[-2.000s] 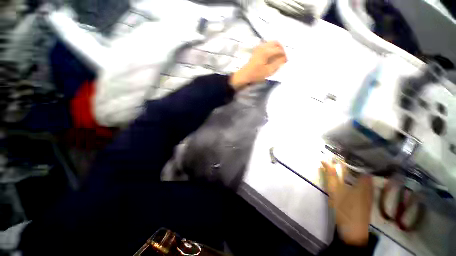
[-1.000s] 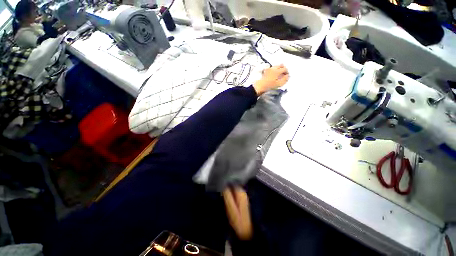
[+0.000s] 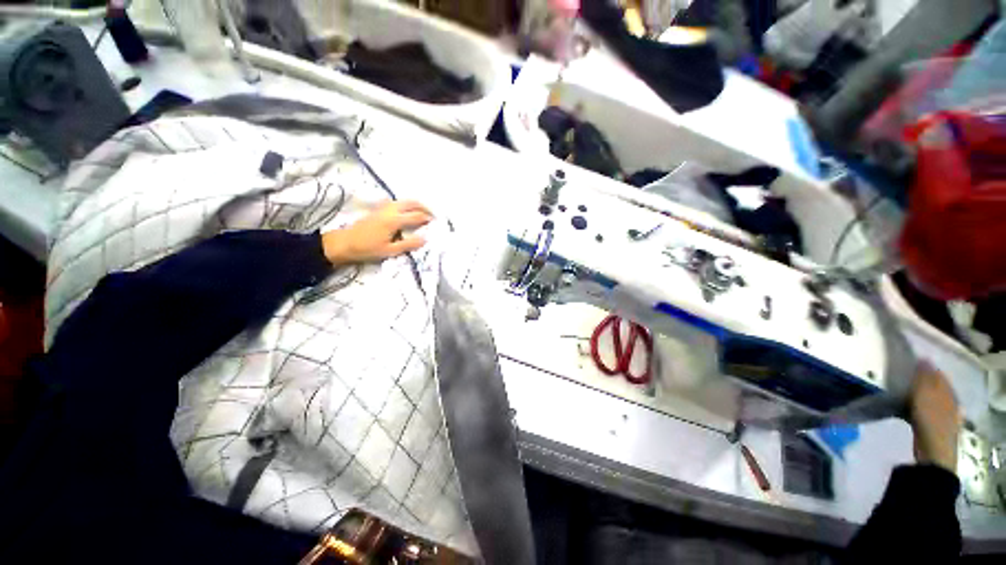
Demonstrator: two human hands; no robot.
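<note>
The white quilted jacket body [image 3: 364,364] with dark check lines lies over the table's left part and hangs over the front edge. A grey panel [image 3: 480,425] runs down its right side. My left hand [image 3: 381,233] lies flat on the garment's upper part, near a thin dark zip [image 3: 381,180]. My right hand [image 3: 935,417] is at the right end of the sewing machine [image 3: 706,276], slightly blurred, fingers hidden against the machine's end. Whether it holds anything cannot be told. The needle area [image 3: 541,289] is just right of the garment.
Red-handled scissors [image 3: 622,349] lie under the machine arm. A tool with an orange-brown handle [image 3: 756,468] lies near the table's front edge. White troughs [image 3: 441,105] with dark cloth are behind the machine. A red bag-like item [image 3: 958,210] is at far right. Another machine [image 3: 55,94] is at upper left.
The view has swung right. My right hand has left the grey panel's lower end and is at the machine's right end. The garment is spread further, with its quilted part and grey panel near the needle area.
</note>
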